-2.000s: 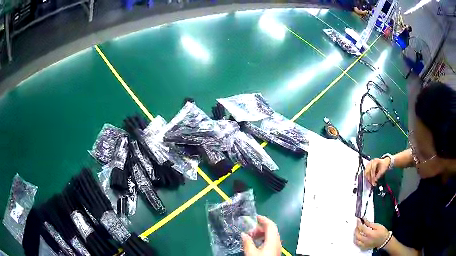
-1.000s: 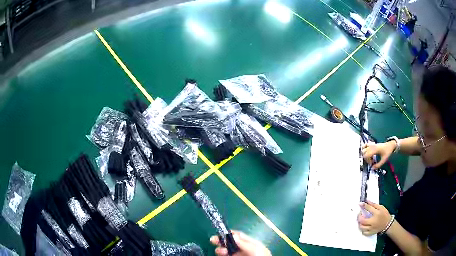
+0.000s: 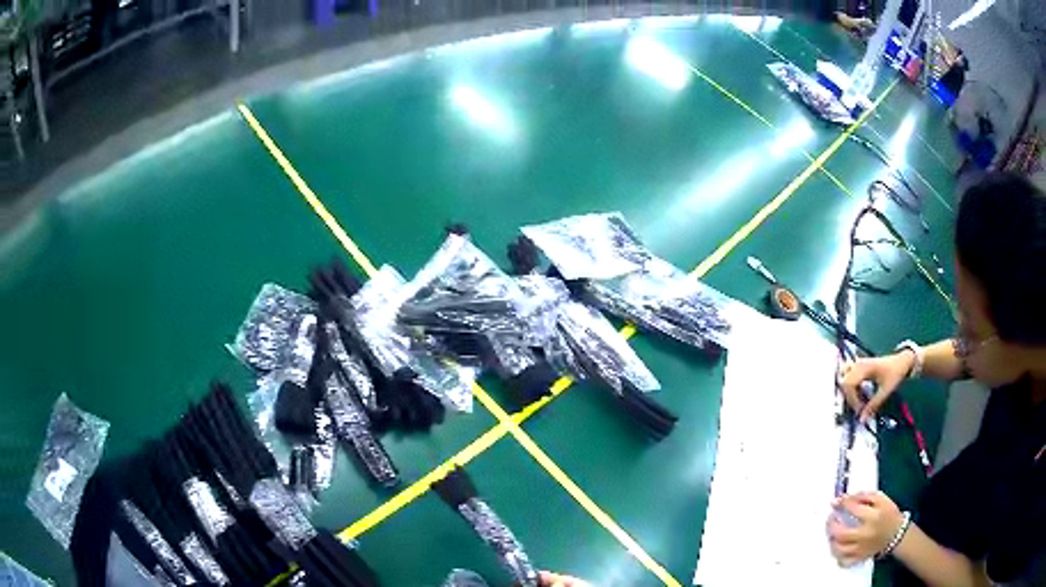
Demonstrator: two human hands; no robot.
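A short bundle of black tubes [image 3: 488, 526] with a shiny clear wrap lies slanted at the bottom centre. My right hand [image 3: 560, 579] is mostly cut off by the bottom edge; only fingertips show, closed at the bundle's lower end. My left hand is not in view. Longer wrapped black bundles [image 3: 218, 505] lie side by side at the lower left. More bundles [image 3: 344, 384] and clear plastic bags [image 3: 459, 281] lie heaped across the middle of the table.
The green table [image 3: 379, 149] has yellow lines. At right, another person's hands [image 3: 868, 525] work on a black wire harness [image 3: 845, 453] over a white sheet [image 3: 763, 447]. A tape roll [image 3: 785, 302] lies above the sheet. A bag with a white label [image 3: 63, 472] lies far left.
My right hand first held a clear bag with dark contents, then the short bundle. Now the hand and bundle are lower, towards the bottom edge. The whole view has also shifted.
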